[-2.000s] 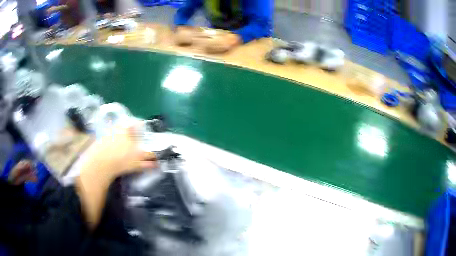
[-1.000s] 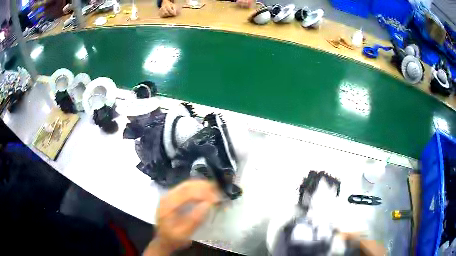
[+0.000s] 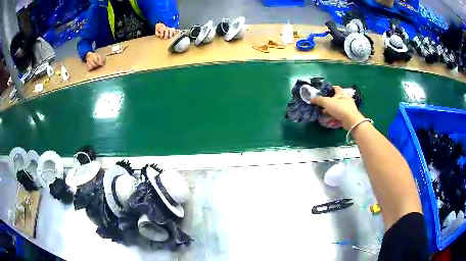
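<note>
My right hand (image 3: 338, 108) reaches over the green belt (image 3: 204, 112) and grips a black-and-white figure (image 3: 302, 107). The figure has dark, ragged parts and a pale rounded part; its face cannot be made out. Whether it touches the belt cannot be told. My left hand is out of the picture. Figures with pale wide-brimmed straw hats (image 3: 173, 186) and dark coats (image 3: 99, 209) lie at the left of the metal bench (image 3: 245, 204).
White bottle (image 3: 334, 174), black snips (image 3: 332, 206), yellow knife (image 3: 375, 208) and a thin stick (image 3: 364, 249) lie on the bench. A blue crate (image 3: 416, 153) with black pieces stands right. Hat-and-hair pieces (image 3: 49, 168) and a tan board (image 3: 26, 211) are left. A person (image 3: 125, 25) sits across the belt.
My right hand has moved from the bench out over the belt with a figure. My left hand has left the hatted figures and the picture. The view has turned right.
</note>
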